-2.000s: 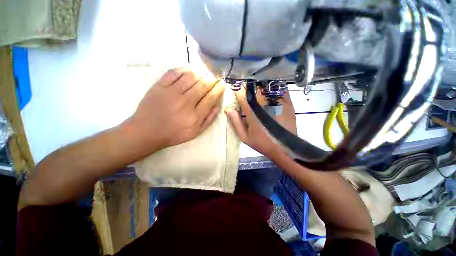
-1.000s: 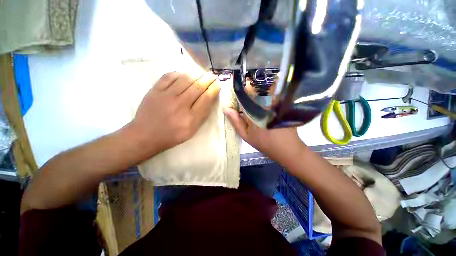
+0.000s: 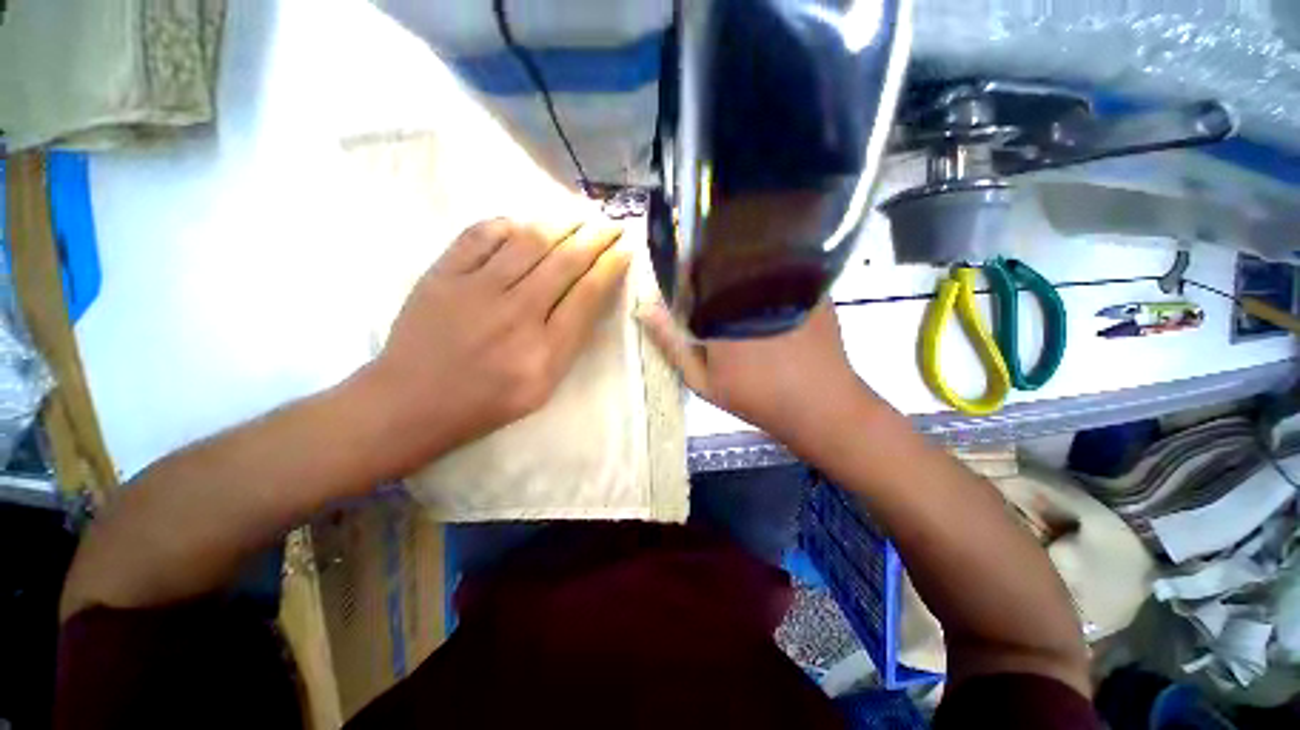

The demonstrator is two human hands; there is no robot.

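A cream-beige fabric piece [image 3: 570, 464] lies under the machine head, with a folded strip along its right edge and its near end over the table edge. My left hand [image 3: 492, 321] lies flat on it, fingertips close to the lit presser foot [image 3: 622, 204]. My right hand [image 3: 777, 371] is at the strip's right side, thumb on the edge; its fingers are hidden behind a glossy dark curved part [image 3: 763, 171]. Whether it grips the cloth cannot be told.
Scissors with yellow and green handles [image 3: 970, 342] and small snips [image 3: 1152, 318] lie right. A grey cylinder [image 3: 948, 221] stands behind the scissors. Layered beige cloth [image 3: 107, 72] is upper left. A blue crate [image 3: 855, 571] and crumpled beige cloth [image 3: 1091, 549] are below the table.
The fabric has moved slightly away from me under the head. The machine head and glossy part appear further left in view, showing the green handle and snips. Both hands stay at the cloth.
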